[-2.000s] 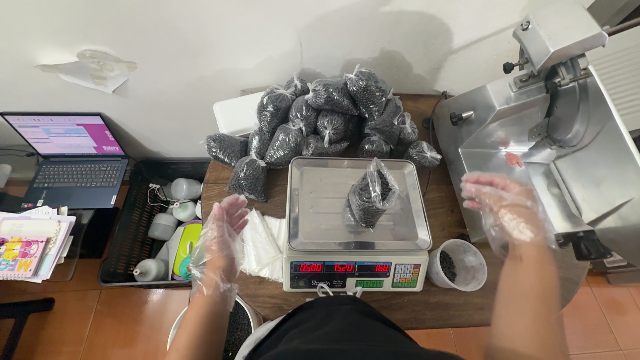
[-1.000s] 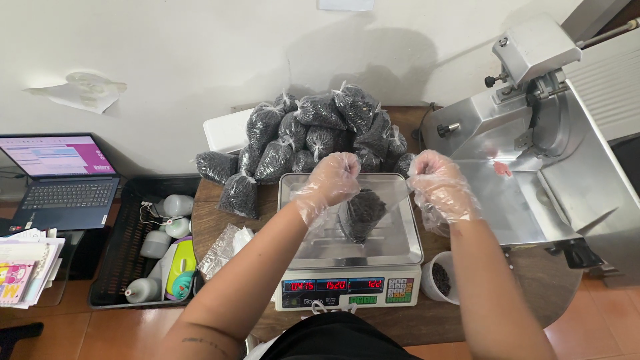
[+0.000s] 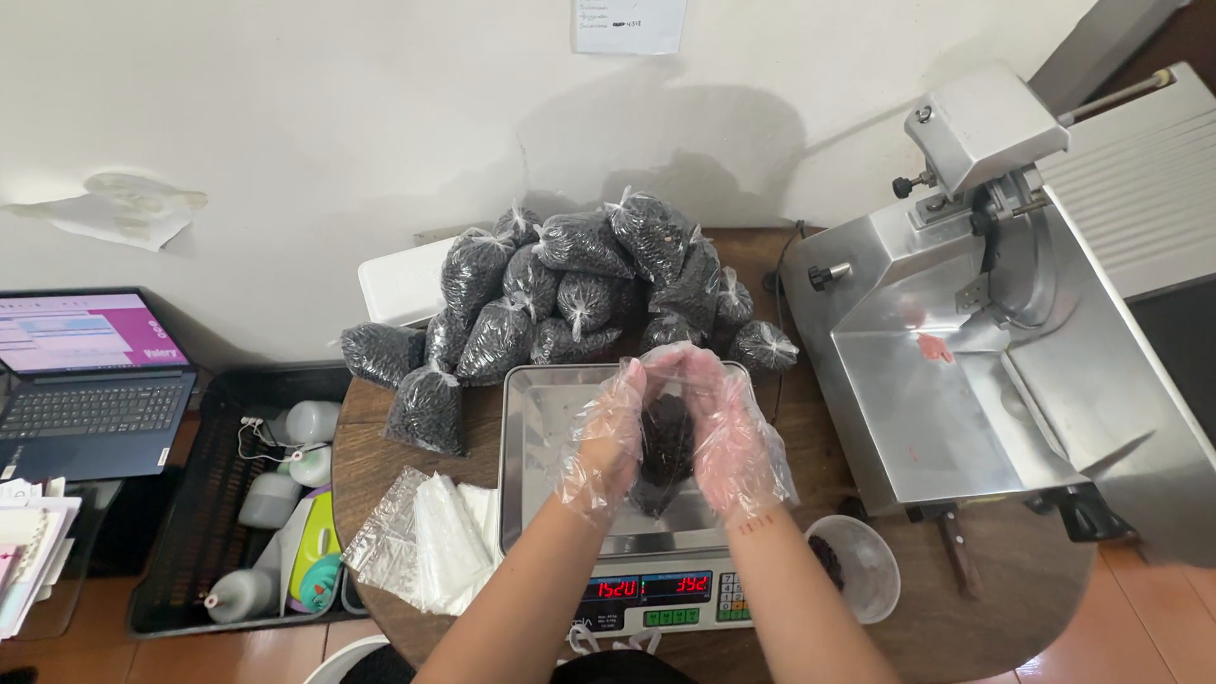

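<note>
My left hand [image 3: 608, 427] and my right hand [image 3: 727, 427], both in clear plastic gloves, cup a clear plastic bag of dark pellets [image 3: 667, 446] from either side. The bag stands over the steel pan of a digital scale [image 3: 551, 408], whose red display is lit. Its top lies between my fingers, and how it is closed cannot be made out. Behind the scale is a heap of tied bags with the same dark contents [image 3: 579, 247]. A translucent plastic cup [image 3: 869, 570] with some dark pellets stands right of the scale.
A metal slicing machine [image 3: 912, 408] stands at the right, with a knife handle [image 3: 958, 556] beside it. Empty plastic bags [image 3: 442, 541] lie left of the scale. A black crate [image 3: 180, 532] with bottles, a laptop [image 3: 90, 408] and papers are at the far left.
Both hands, apart two seconds ago with the bag standing alone on the pan, have come together around it. One second ago they were raised at its top.
</note>
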